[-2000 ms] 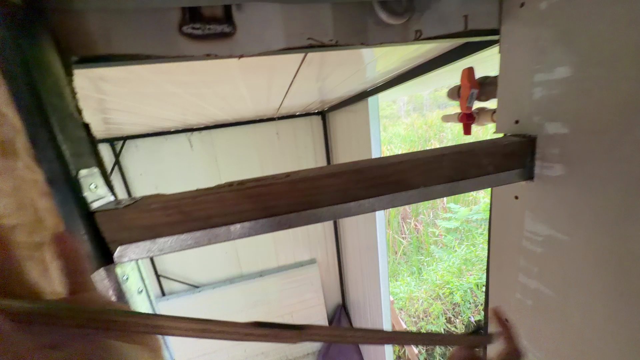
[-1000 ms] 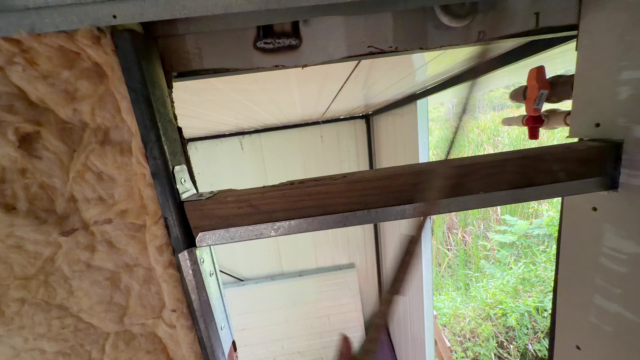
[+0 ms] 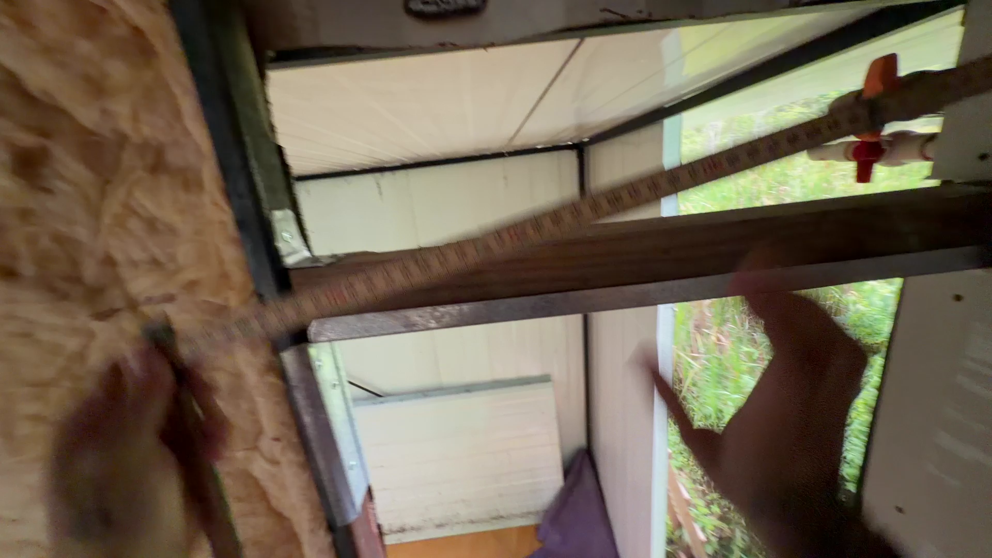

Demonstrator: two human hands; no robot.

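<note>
A measuring tape's marked blade [image 3: 542, 221] runs slantwise from the lower left to the upper right, in front of a wooden beam [image 3: 620, 252] with a metal edge. My left hand [image 3: 136, 449], blurred, grips the tape near its left end, before the insulation; another strip hangs down from these fingers. My right hand [image 3: 790, 387] is raised below the beam at the right, thumb and fingers apart, with nothing seen in it. The tape's far right end is out of view.
Yellow fibrous insulation [image 3: 93, 194] covers the left. A dark metal post [image 3: 225, 155] meets the beam. Pipe fittings with an orange-handled valve [image 3: 880, 77] stick out from a pale panel [image 3: 930, 426] at the right. A purple cloth [image 3: 577, 511] hangs below, beside a white board [image 3: 457, 457].
The tape, low across the view two seconds ago and steeply slanted one second ago, now crosses the beam. Both hands have come clearly into view, the right one open.
</note>
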